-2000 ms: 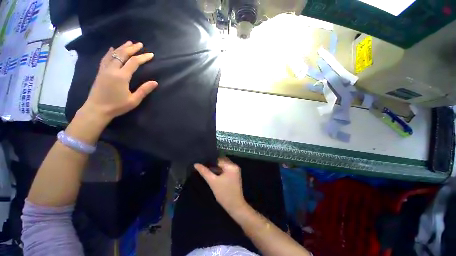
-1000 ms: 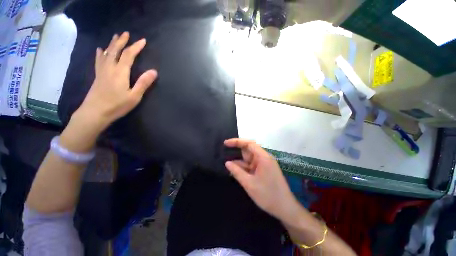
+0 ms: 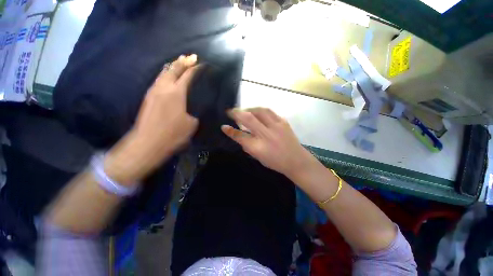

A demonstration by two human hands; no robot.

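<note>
A black garment panel point(image 3: 124, 59) lies on the table left of and below the needle area, its right edge running down from the bright glare. My left hand point(image 3: 167, 108) is on the panel, blurred, with its fingers close together; whether it pinches cloth is unclear. My right hand point(image 3: 265, 135) is at the panel's right edge, thumb and fingers around the cloth edge. The presser foot area point(image 3: 246, 8) is at the top, mostly washed out by lamp glare. The cream sewing machine point(image 3: 432, 81) stands on the right.
Pale fabric scraps point(image 3: 367, 91) lie right of the needle. Thread snips point(image 3: 427, 135) lie beside them. A black oblong object point(image 3: 472, 160) is at the right table end. Printed packaging point(image 3: 19, 59) is at the far left. The green table edge point(image 3: 378, 175) runs in front. Red material is below right.
My left hand has moved right and down towards the panel's right side. My right hand has moved up along the edge from the table front. The panel is more bunched.
</note>
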